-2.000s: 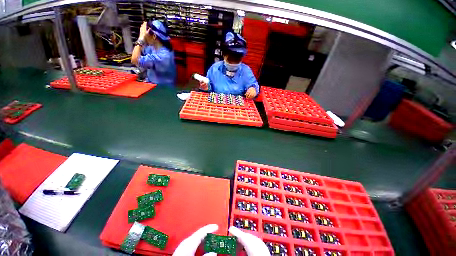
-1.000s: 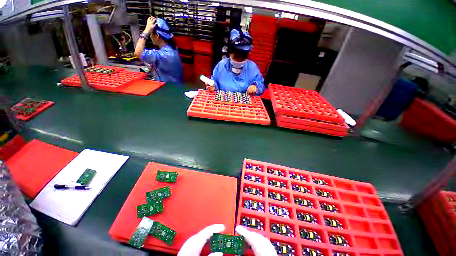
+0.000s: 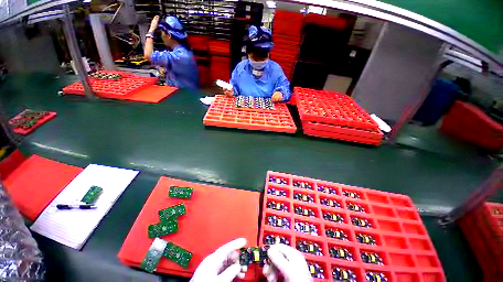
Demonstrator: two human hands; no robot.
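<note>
A small circuit board (image 3: 253, 255) is held between my two white-gloved hands at the bottom centre, its component side with a yellow-taped part facing me. My left hand (image 3: 221, 264) grips its left end and my right hand (image 3: 288, 264) its right end. They are over the right edge of the red mat (image 3: 220, 215), beside the red compartment tray (image 3: 392, 227). The tray's left columns hold boards, one per pocket. Several green boards lie on the mat's left part, such as one at the top (image 3: 181, 192). A pale label (image 3: 157, 247) lies on the lowest pair.
At left, white paper (image 3: 71, 226) bears a green board (image 3: 91, 194) and a dark pen (image 3: 76, 206). Crinkled silver plastic (image 3: 16, 242) is at the left edge. Across the bench, two people in blue sit near red trays (image 3: 251, 118). Stacked trays (image 3: 339, 118) stand beside one; a metal post is at right.
The held board has turned from its flat green side to its component side, and my fingers have shifted on it. The view has moved slightly.
</note>
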